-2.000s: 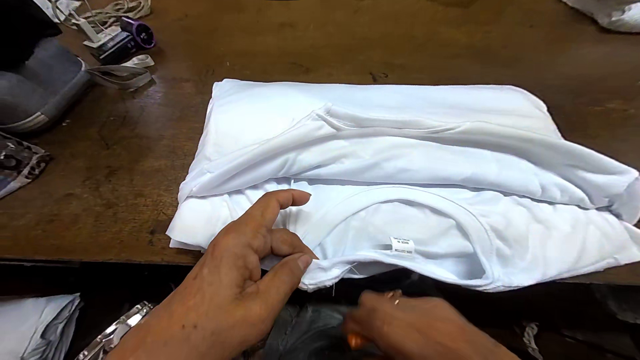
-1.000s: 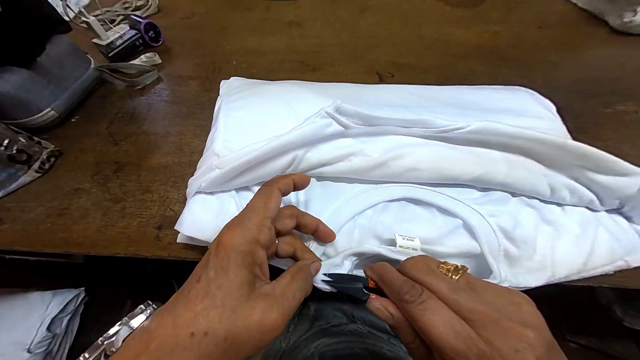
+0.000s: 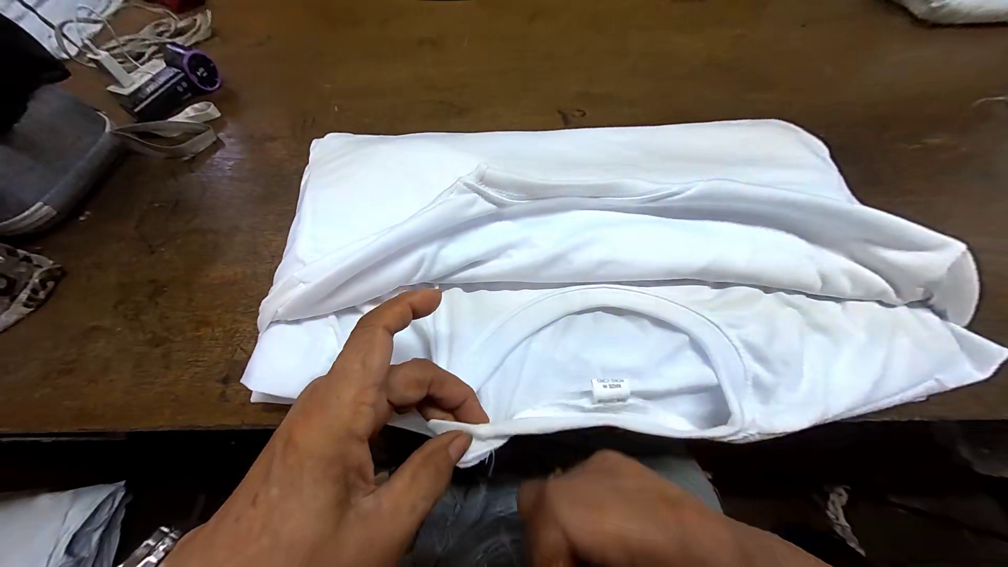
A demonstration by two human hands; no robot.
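White knit shirts [image 3: 567, 153] lie stacked and folded at the table's front edge. The nearest one has a ribbed round collar [image 3: 614, 298] facing up, with a small white label [image 3: 610, 390] bearing writing inside the neck. My left hand [image 3: 354, 425] pinches the shirt's edge left of the collar between thumb and forefinger, where loose threads hang down. My right hand [image 3: 622, 512] is below the table edge, right of the left one, blurred and curled. Whether it holds anything is hidden.
The brown wooden table [image 3: 504, 63] runs across the view. At its left are a grey fabric-like object [image 3: 55, 157], a black and purple device [image 3: 189, 71], cords [image 3: 165, 35] and a looped band [image 3: 173, 134]. Folded white cloth [image 3: 55, 524] lies below the table at lower left.
One second ago my right hand held small dark-bladed snips at the shirt's edge by my left fingers; it has since moved down and away from the cloth. My left hand keeps its pinch.
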